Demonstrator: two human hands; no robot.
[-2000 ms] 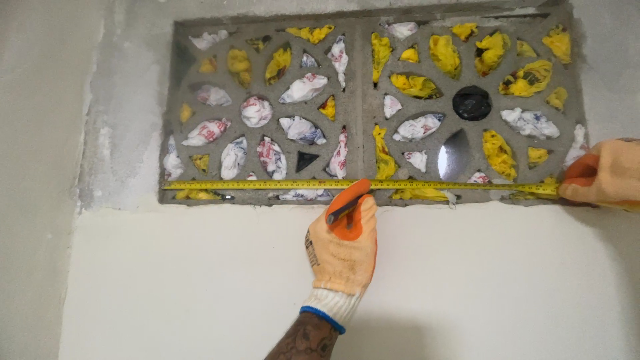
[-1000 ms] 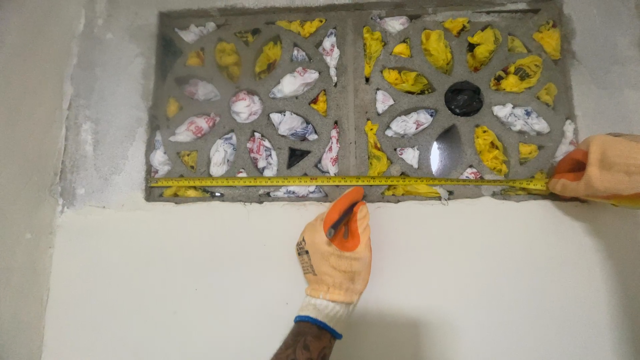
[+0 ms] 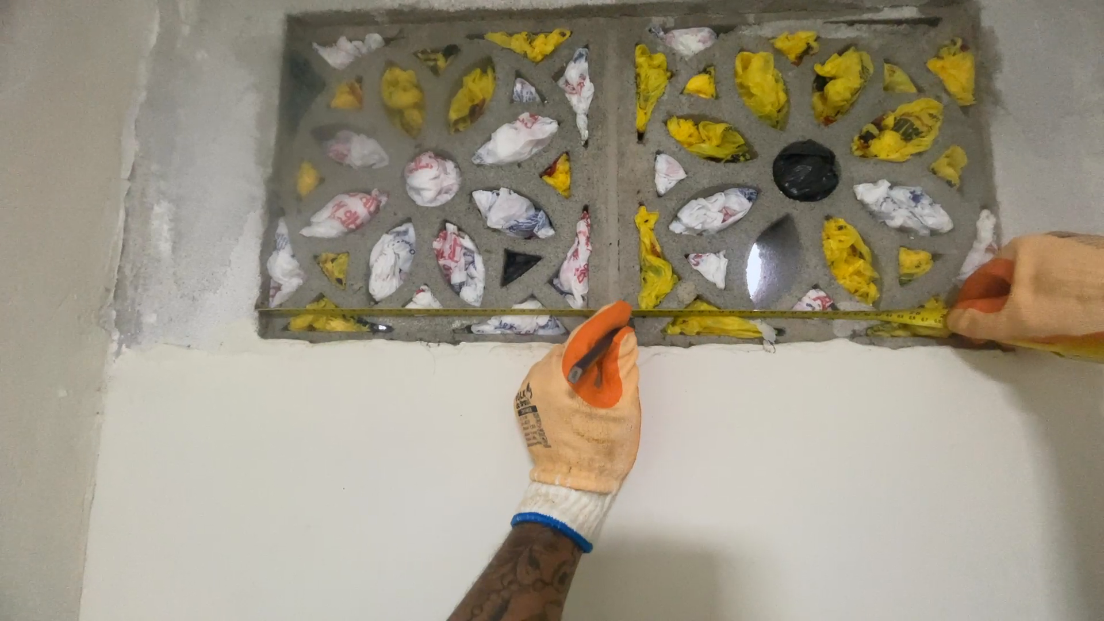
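Observation:
A yellow tape measure blade is stretched across the lower part of a patterned concrete vent block panel, from its left edge to the right. My left hand, in an orange-palmed work glove, holds a dark pencil or marker below the panel's middle, its fingertips at the blade. At the panel's lower right corner, my right hand, also gloved, grips the blade's right part; the tape's case is mostly hidden in or behind it.
Crumpled yellow plastic bags and white plastic bags fill most openings in the panel. One leaf-shaped opening at right shows a bright spot. Rough grey plaster borders the panel, with a smooth pale wall below.
The blade has turned from a broad face to a thinner, edge-on strip over much of its length. Both hands stay at about the same places along the panel.

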